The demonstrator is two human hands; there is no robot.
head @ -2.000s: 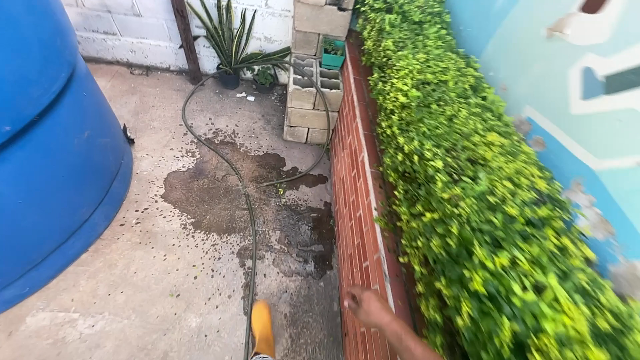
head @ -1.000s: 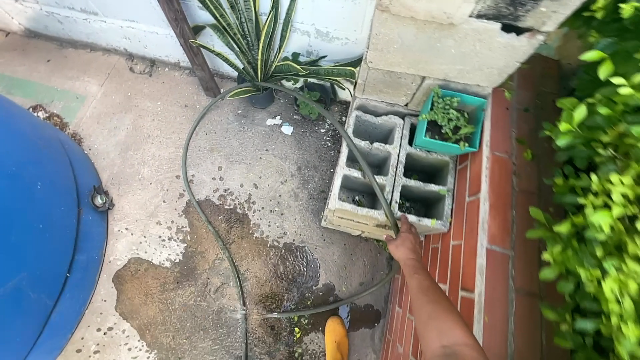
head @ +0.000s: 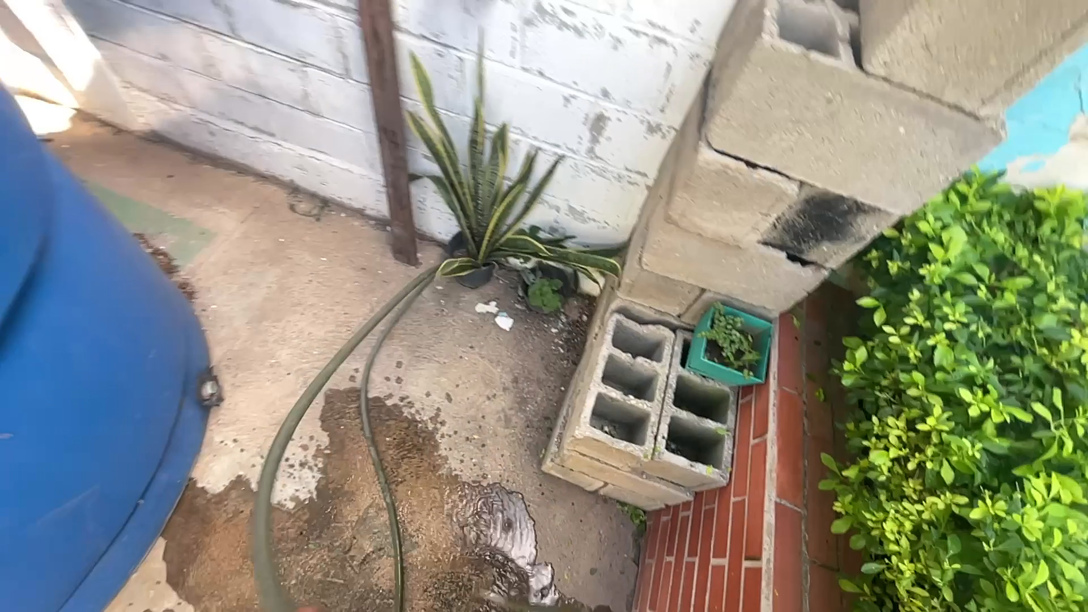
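Observation:
A green garden hose [head: 276,476] rises in a loop from the bottom edge, bends at the potted snake plant [head: 480,204] and comes back down as a thinner-looking run over the wet concrete. At the bottom edge, against the hose, shows a tiny sliver of skin, perhaps my right hand [head: 308,609]; its grip is hidden. My left hand is out of view. Water glistens in a puddle [head: 501,518] right of the hose.
A large blue tank [head: 93,374] fills the left. Hollow concrete blocks [head: 625,455] with a teal planter [head: 727,374] stand beside a low red brick wall [head: 731,544]. A green hedge [head: 977,365] lies right; a dark post [head: 389,127] stands by the white wall.
My right hand, on the hose beside the blocks a second ago, has left that spot. The hose loop has shifted left, away from the blocks. The view has turned up toward the white wall.

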